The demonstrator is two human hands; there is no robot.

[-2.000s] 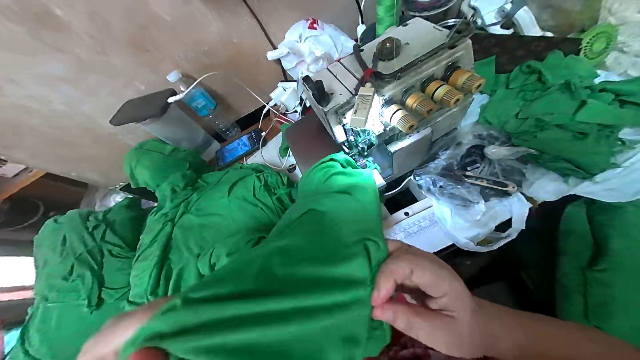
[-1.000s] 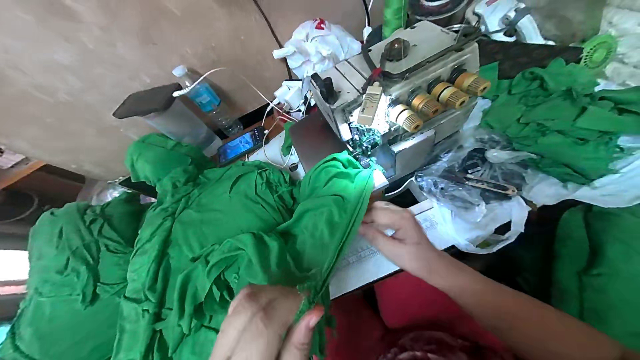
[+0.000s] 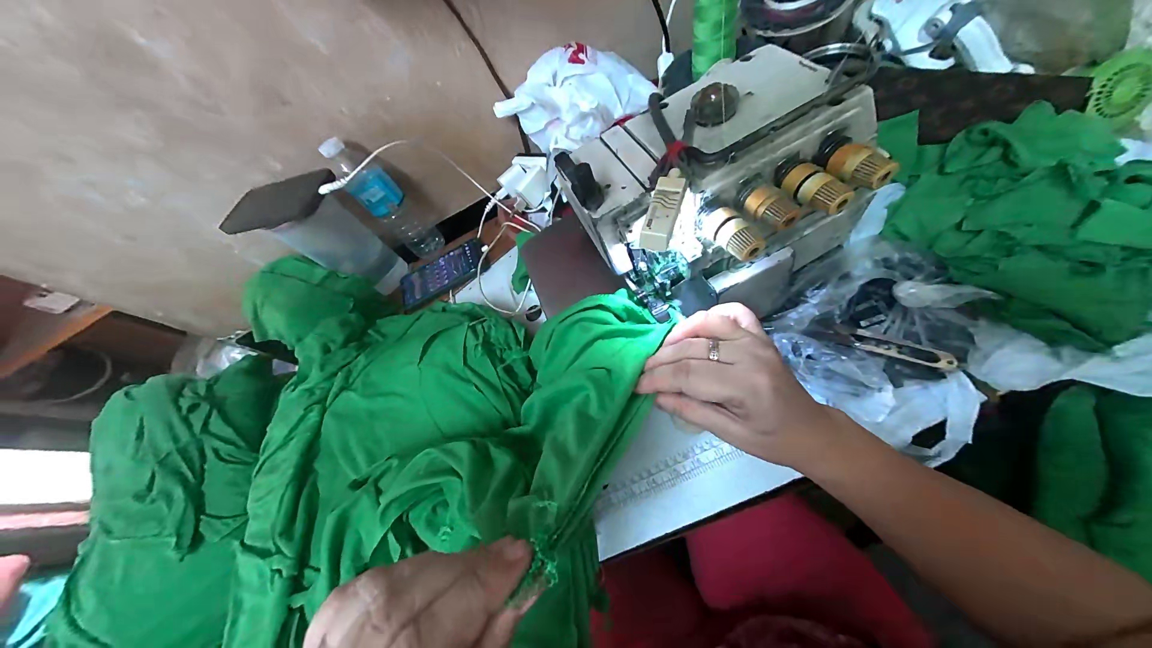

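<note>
Green fabric lies in folds across the left and middle, with one edge reaching the needle area of an overlock sewing machine. My right hand, with a ring on one finger, grips the fabric edge just in front of the lit presser foot. Lower down, my left hand pinches the fabric's edge between thumb and fingers; its lower part is cut off by the frame. Between the hands the edge runs slantwise, partly over the white machine table with printed ruler marks. A cone of green thread stands behind the machine.
A smartphone, a plastic bottle and a grey container stand at the back left by the wall. Right of the machine are clear and white plastic bags, a thread snipper and heaped green fabric pieces.
My right hand has moved up along the fabric edge, closer to the presser foot. Two seconds ago both hands held the fabric spread wide; it now hangs in looser folds.
</note>
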